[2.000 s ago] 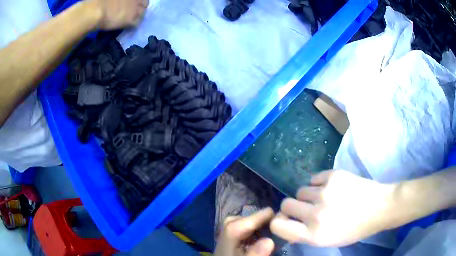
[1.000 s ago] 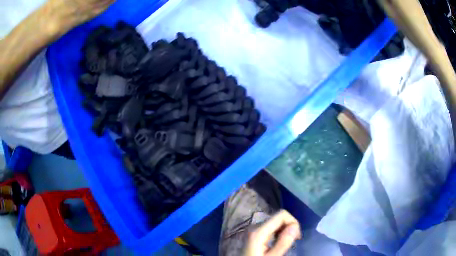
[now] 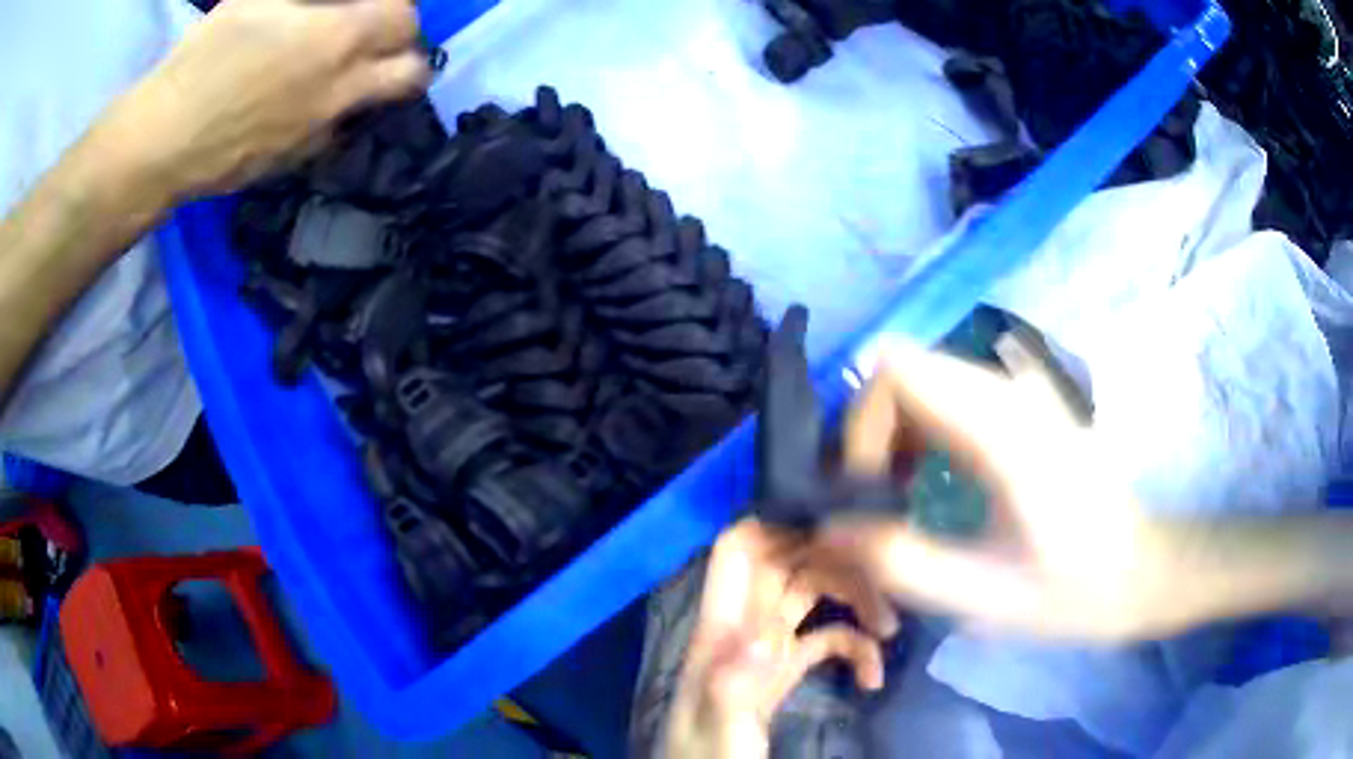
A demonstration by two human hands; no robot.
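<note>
My right hand (image 3: pixel 1024 497), blurred, grips a black moulded part (image 3: pixel 787 423) over the near rim of the blue tray (image 3: pixel 579 593). My left hand (image 3: pixel 772 630) is curled at the lower end of this part, its fingers closed around dark material; the exact contact is partly hidden. In the tray, black parts (image 3: pixel 668 319) stand nested in herringbone rows on a white liner (image 3: pixel 712 148). Looser black parts, some with square frames (image 3: pixel 341 234), lie at the tray's left side.
Another person's hand (image 3: pixel 319 74) is over the tray's upper left. More black parts (image 3: pixel 1039 67) lie at its far right. A crumpled white sheet (image 3: pixel 1187 371) hangs right of the tray, beside a green surface (image 3: pixel 950 497). A red stool (image 3: pixel 186 653) stands on the floor.
My right hand has come back from the far right with a black part, to my left hand. My left hand has risen slightly. The other person's hand has moved in over the tray.
</note>
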